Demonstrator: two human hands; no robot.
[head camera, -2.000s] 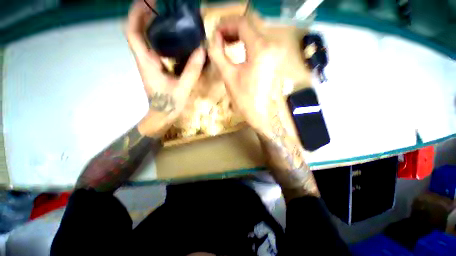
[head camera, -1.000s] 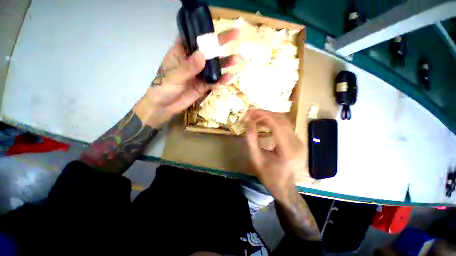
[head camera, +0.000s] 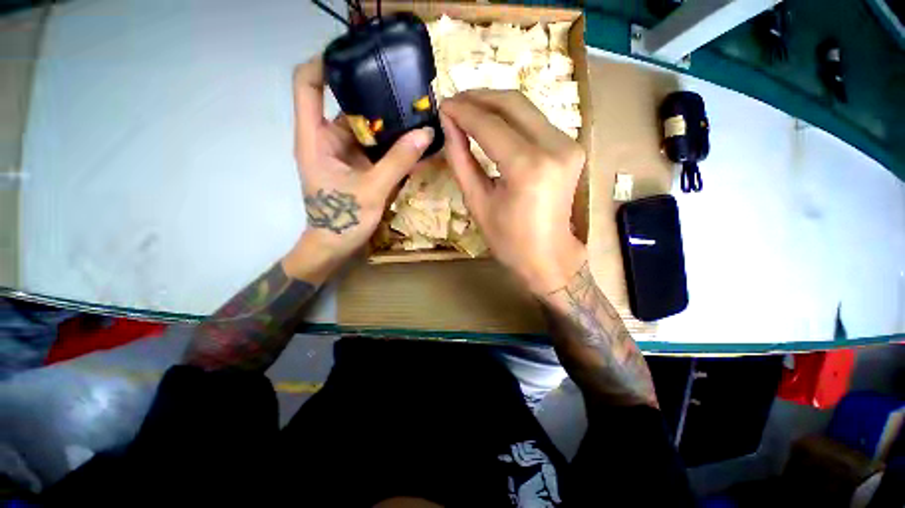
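My left hand (head camera: 347, 164) holds a glossy black product unit (head camera: 382, 74) above the tray's left side, its thumb on the lower end. The unit has small yellow-orange marks and thin black cords at its top. My right hand (head camera: 511, 164) is at the unit's right edge with thumb and fingertips pinched together; whether a tab is between them cannot be seen. The open brown tray (head camera: 582, 109) holds a heap of cream tabs (head camera: 422, 213), partly hidden by my hands and the unit.
Right of the tray are a banded black unit (head camera: 685, 127) with cord loops, a single loose tab (head camera: 623, 187) and a black smartphone (head camera: 653, 256). Ribbed cardboard (head camera: 447, 298) lies under the tray. A green conveyor (head camera: 794, 74) with black units and a pale metal support (head camera: 714, 25) is at upper right.
My left hand has turned the black unit so its broad face shows. My right hand has moved from the tray's front edge up to the unit. The camera view has shifted.
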